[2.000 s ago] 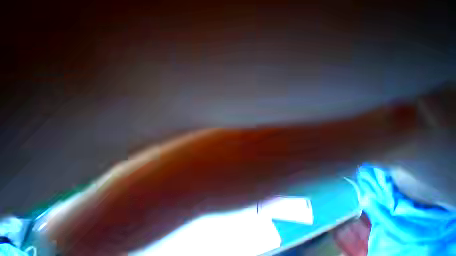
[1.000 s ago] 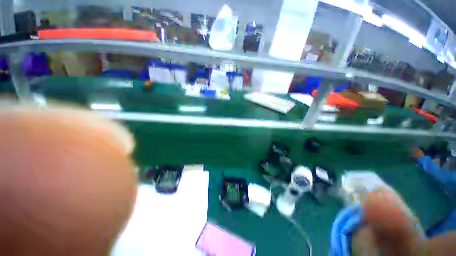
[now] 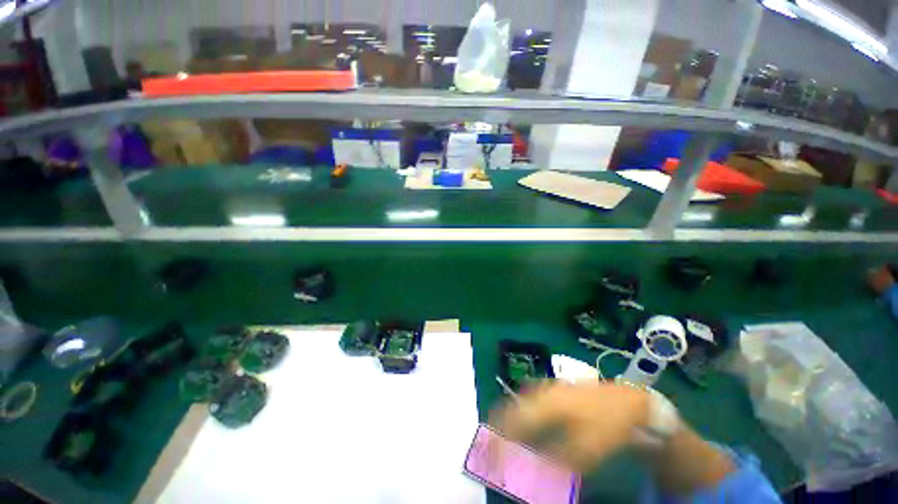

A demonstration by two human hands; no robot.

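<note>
My right hand (image 3: 566, 423) is blurred and reaches from the lower right over the smartphone. Its fingers are above or on the phone; I cannot tell if they touch it. The smartphone (image 3: 520, 472) has a pink-lilac screen and lies at the white sheet's right edge. An open black housing with a green board (image 3: 524, 362) sits just beyond the hand, with white slips (image 3: 575, 369) beside it. Another housing with a board (image 3: 399, 348) stands on the sheet's far edge. My left hand is not in view.
Green circuit boards (image 3: 239, 399) lie at the left of the white sheet (image 3: 335, 433). Black housings (image 3: 79, 441) stand further left. A white fan (image 3: 662, 339) and clear plastic bag (image 3: 822, 404) are at the right. A metal-edged shelf (image 3: 394, 234) runs behind. Another person's hand (image 3: 881, 280) shows far right.
The view has swung from a blurred look to the bench. The large blurred skin-coloured shape at the left is gone. My right hand has moved left to the phone.
</note>
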